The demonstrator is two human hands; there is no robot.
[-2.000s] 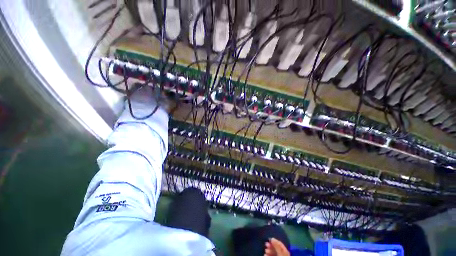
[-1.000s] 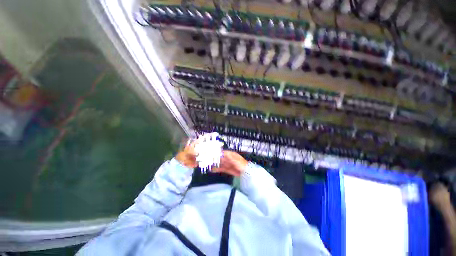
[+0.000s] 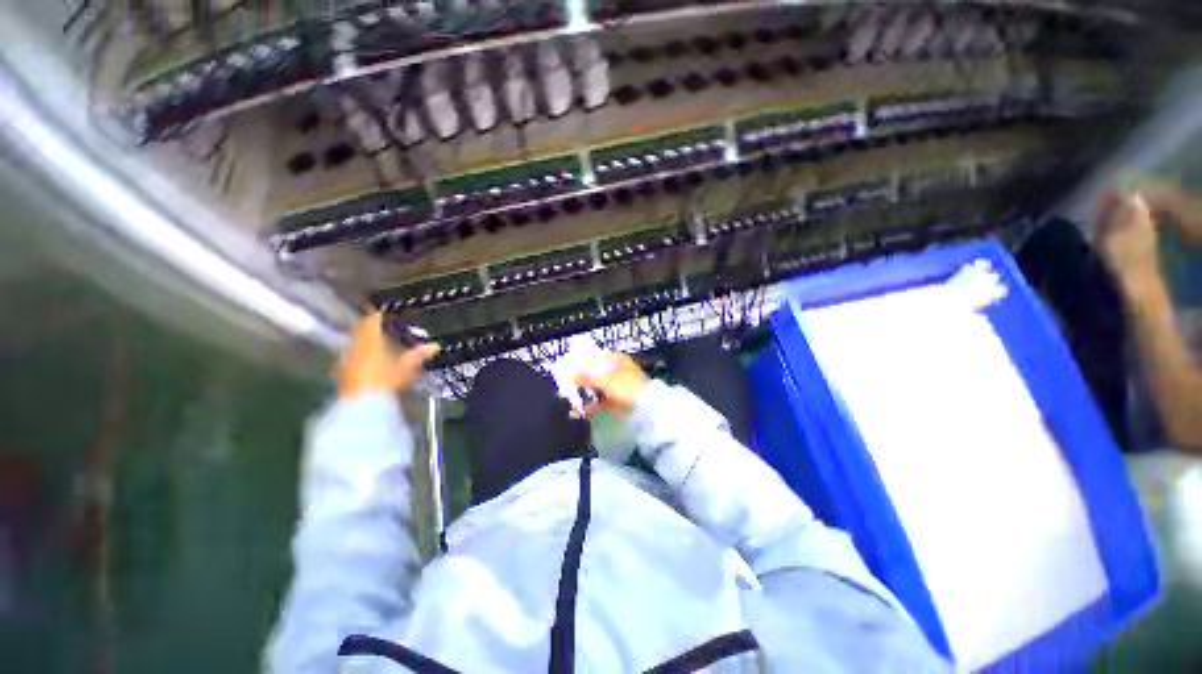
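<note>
My left hand (image 3: 377, 361) is raised at the lower left end of the rack (image 3: 494, 142), thumb and fingers apart, with no object visible in it. My right hand (image 3: 617, 385) is in front of my body, closed on a bunch of small white power adapters (image 3: 577, 361). The bunch is blurred and partly hidden by the fingers. The blue tote (image 3: 1131, 533) stands to the right with a white liner sheet (image 3: 943, 448) inside. A small group of white adapters (image 3: 978, 283) lies in its far right corner.
Light adapters (image 3: 517, 90) hang on an upper shelf beside dark sockets, with black leads along the shelves. A pale cabinet door frame (image 3: 171, 244) runs down the left. Another person's arm (image 3: 1149, 310) is at the right, beyond the tote.
My hands were together around the white bunch; now my left hand has moved left, away from it, and my right hand holds it. The view has turned so more of the tote shows.
</note>
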